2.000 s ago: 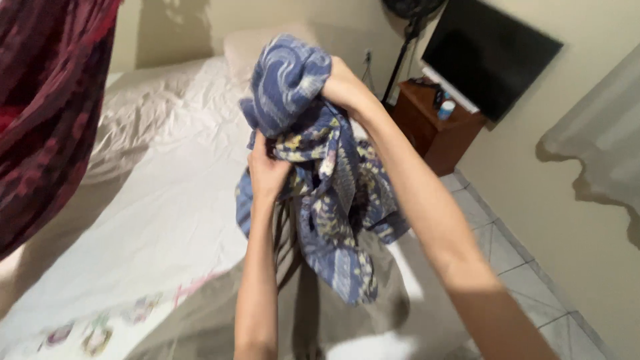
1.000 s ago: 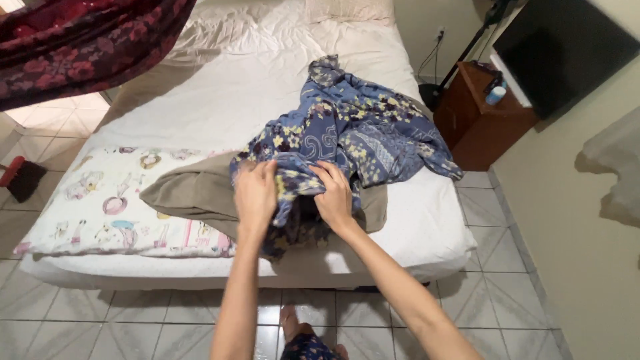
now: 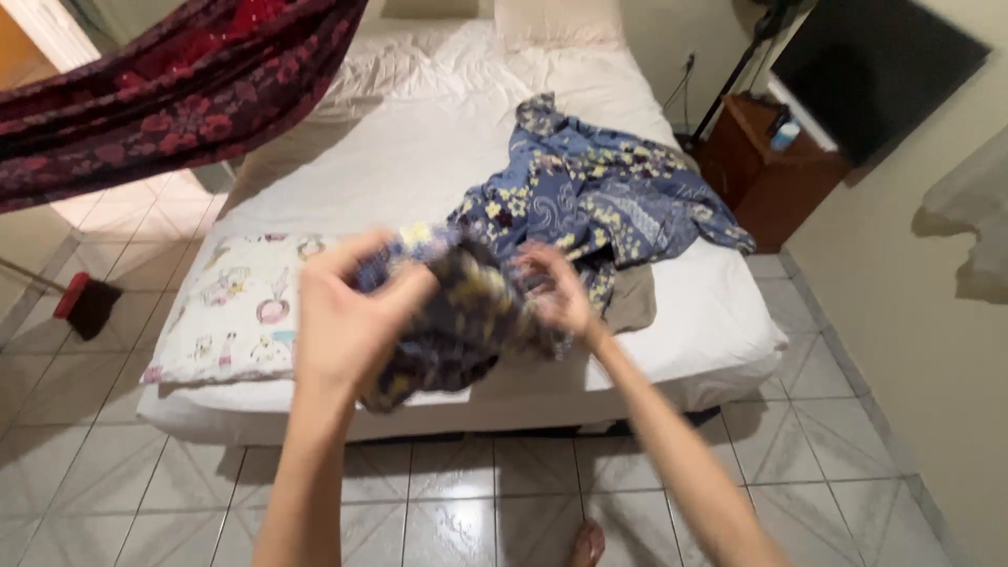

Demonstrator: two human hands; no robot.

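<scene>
A blue garment with yellow flowers and a paisley pattern point(image 3: 622, 197) lies spread on the bed, its near end bunched up at my hands. My left hand point(image 3: 354, 307) grips the bunched cloth between thumb and fingers. At the other side of the bunch is my right hand point(image 3: 555, 291), blurred, its fingers bent at the cloth; whether it grips is unclear. Dark inner fabric shows between both hands. Part of an olive-brown cloth point(image 3: 632, 299) sticks out beneath the garment on the white sheet.
A pillow with printed figures point(image 3: 236, 315) lies at the bed's near left corner. A dark red floral hammock point(image 3: 181, 118) hangs at upper left. On the tiled floor at left is a broom point(image 3: 87, 303). A wooden cabinet point(image 3: 748, 173) and a television point(image 3: 874, 71) stand at right.
The garment was held up bunched two seconds ago; now most of it lies on the bed. Since one second ago, my hands have moved apart and its near end has been raised.
</scene>
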